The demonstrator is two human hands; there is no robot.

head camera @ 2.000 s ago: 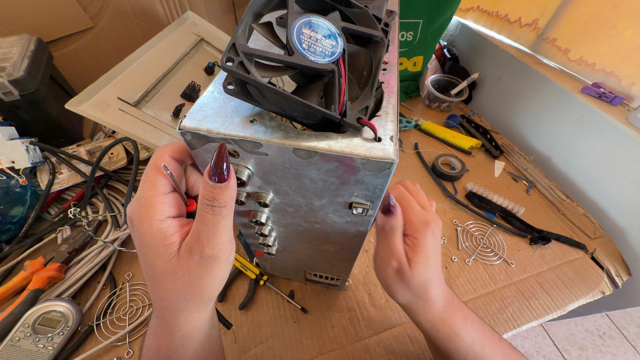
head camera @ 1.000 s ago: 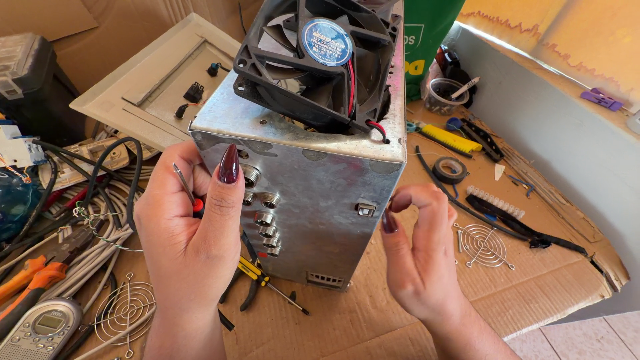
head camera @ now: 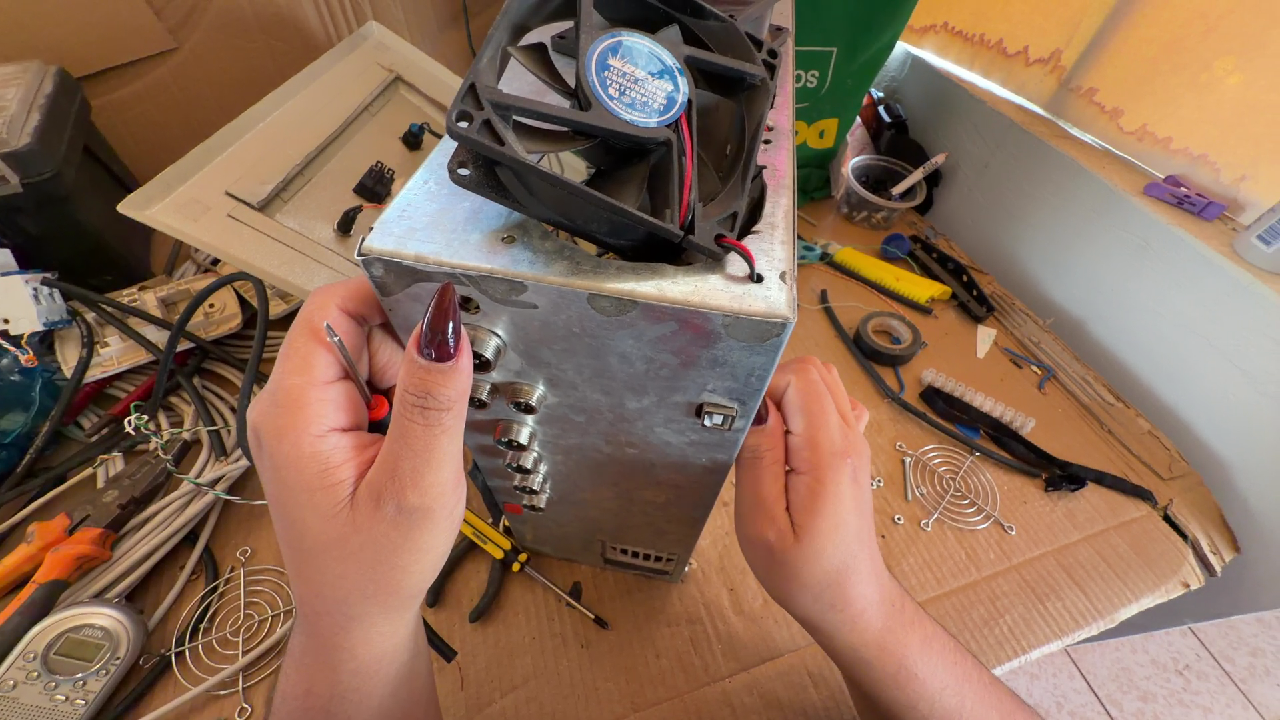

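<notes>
A metal equipment case (head camera: 610,400) stands upright in the centre, with several threaded round connectors (head camera: 514,435) down its front and a small square socket (head camera: 717,415) at the right. On its top a black cooling fan (head camera: 610,130) with red and black wires lies tilted. My left hand (head camera: 370,430) grips the upper left edge of the case and also holds a small screwdriver (head camera: 350,372), its metal tip pointing up. My right hand (head camera: 810,480) is curled at the case's right edge, below the socket; its fingertips are partly hidden, and whether they pinch anything cannot be told.
Cables (head camera: 215,400), orange-handled pliers (head camera: 60,560) and a wire fan guard (head camera: 240,620) crowd the left. A yellow-handled screwdriver (head camera: 500,545) lies before the case. At the right are black tape (head camera: 888,338), a terminal strip (head camera: 978,400), another fan guard (head camera: 955,487) and a plastic cup (head camera: 880,190).
My right hand, turned with its fingers raised beside the case a second ago, is now curled in close against its right edge. The left hand keeps its grip.
</notes>
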